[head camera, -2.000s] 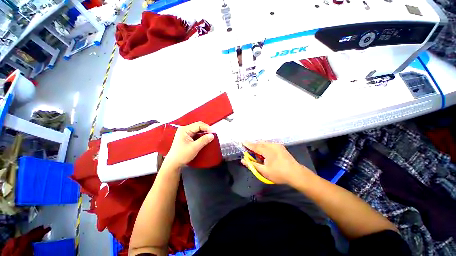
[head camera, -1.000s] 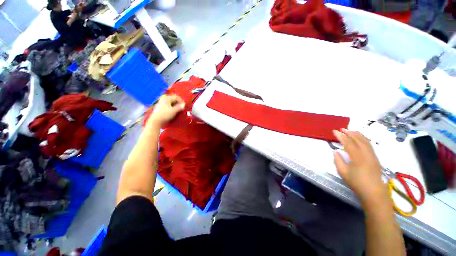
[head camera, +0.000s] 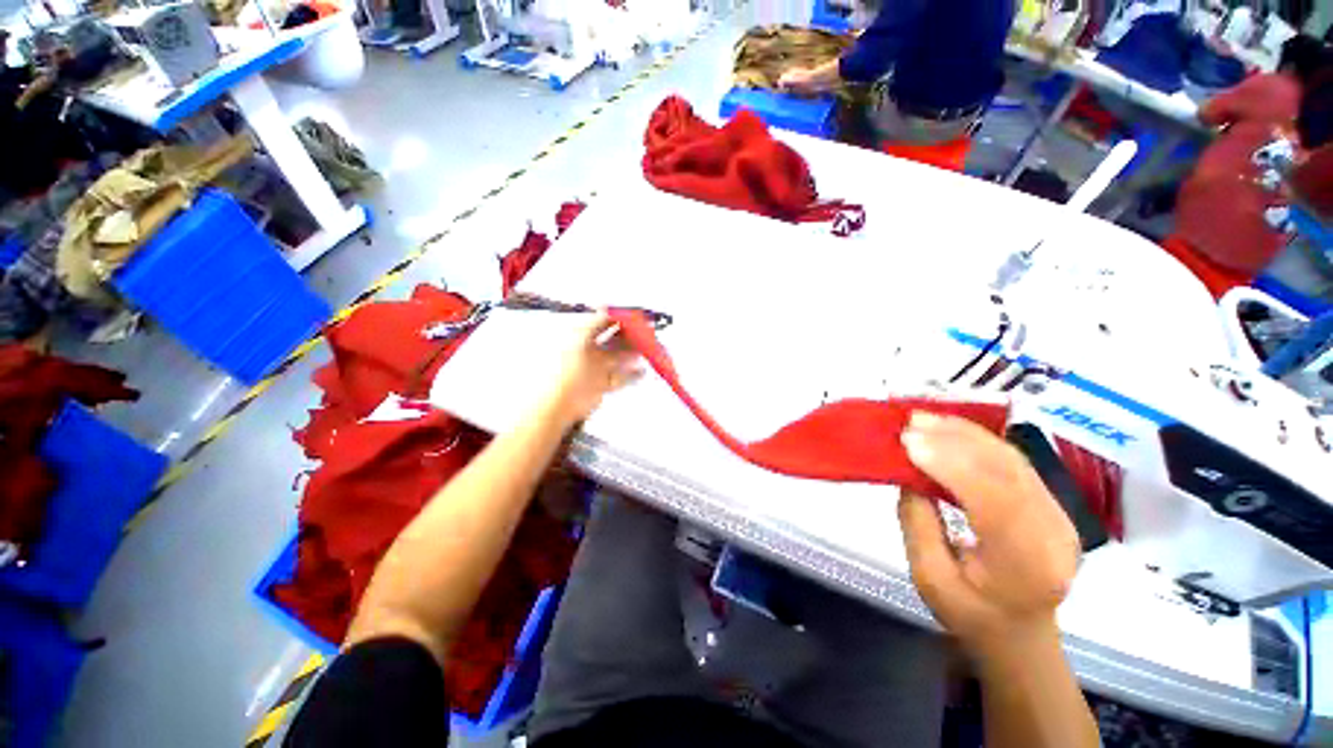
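Observation:
A long dark-red strip (head camera: 833, 441) hangs between my two hands over the white sewing table (head camera: 687, 490), its middle sagging and twisted. My left hand (head camera: 597, 365) pinches its narrow left end near the table's left edge. My right hand (head camera: 994, 533) holds its wider right end, with the thumb and fingers at the strip's edge, in front of the machine's needle area. The scissors do not show in this view.
A dark phone (head camera: 1056, 482) and red strips (head camera: 1089, 487) lie by the JACK machine (head camera: 1111, 424). A red bundle (head camera: 731, 161) lies at the table's far side. A brown strip (head camera: 541, 304) lies at the left edge. Red garments (head camera: 380, 482) fill a floor bin. People work beyond.
The red strip, flat on the table a second ago, is now lifted between both hands. My left hand has moved from beyond the table's left edge onto the strip's end. The view has shifted.

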